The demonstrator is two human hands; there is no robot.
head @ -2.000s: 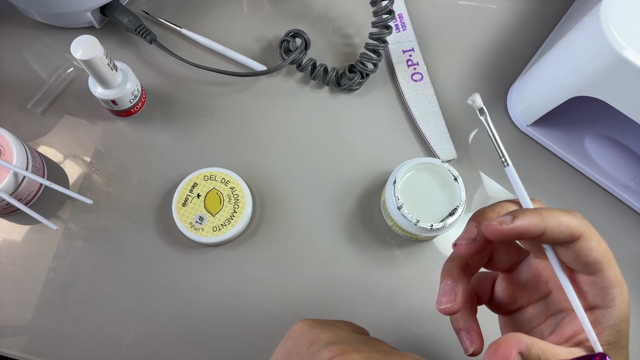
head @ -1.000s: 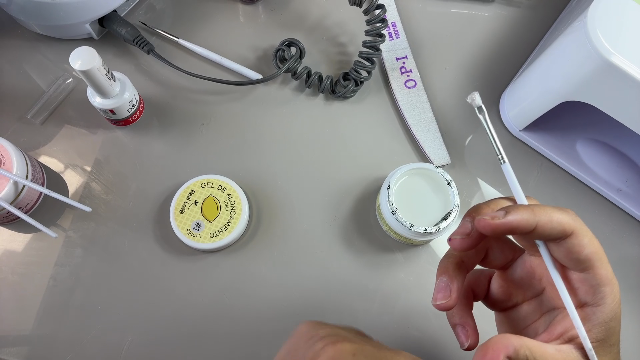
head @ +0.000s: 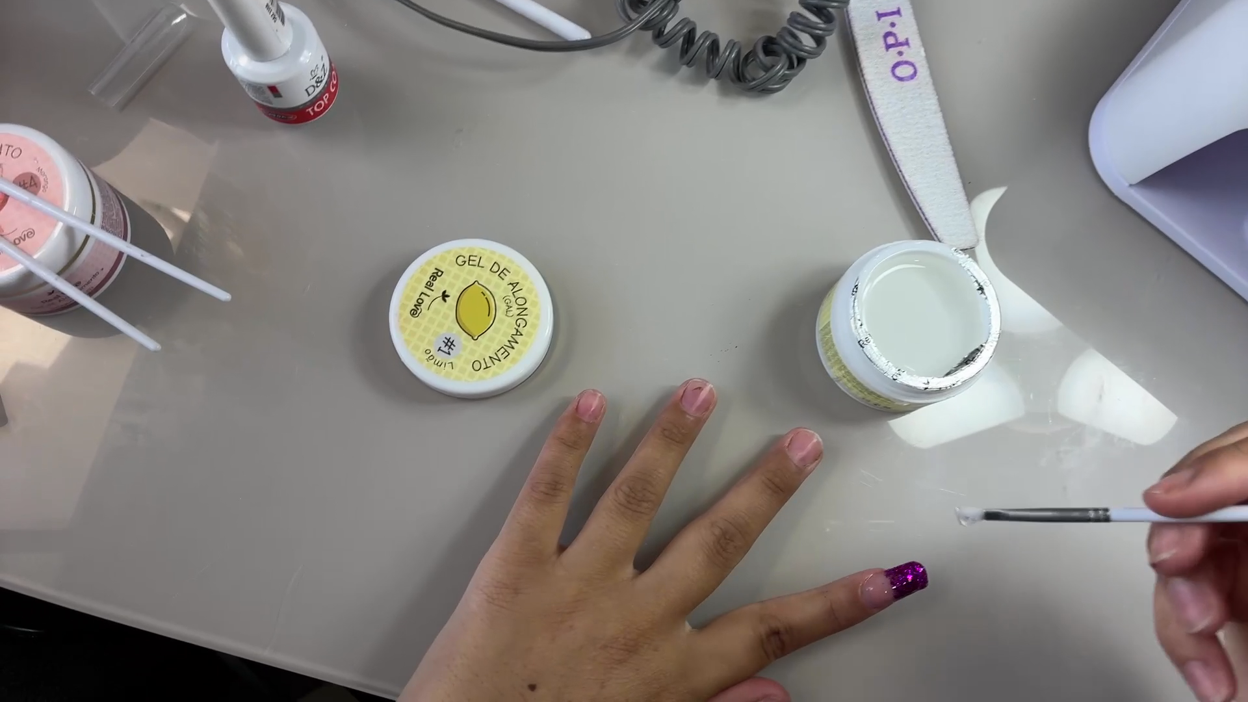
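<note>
My left hand (head: 624, 595) lies palm down on the grey table with its fingers spread and holds nothing. One finger, the one nearest the brush, has a purple glitter nail tip (head: 907, 579); the other visible nails are plain. At the right edge my right hand (head: 1204, 526) pinches a flat nail brush (head: 1048, 515) by its white handle, its bristles pointing left with clear gel on them. Above my left hand stand an uncovered jar of pale gel (head: 921, 317) and, further left, its yellow lid with a lemon picture (head: 472, 318).
A nail file (head: 912, 117) touches or nearly touches the jar's back. A white nail lamp (head: 1180, 136) stands at the upper right. Farther left are a top coat bottle (head: 283, 63), a pink-lidded jar (head: 58, 224) with two thin white sticks across it, and a coiled cable (head: 731, 49).
My left hand has come into full view, spread on the table. The brush has swung from upright to level, and my right hand is now at the right edge. The view has moved closer.
</note>
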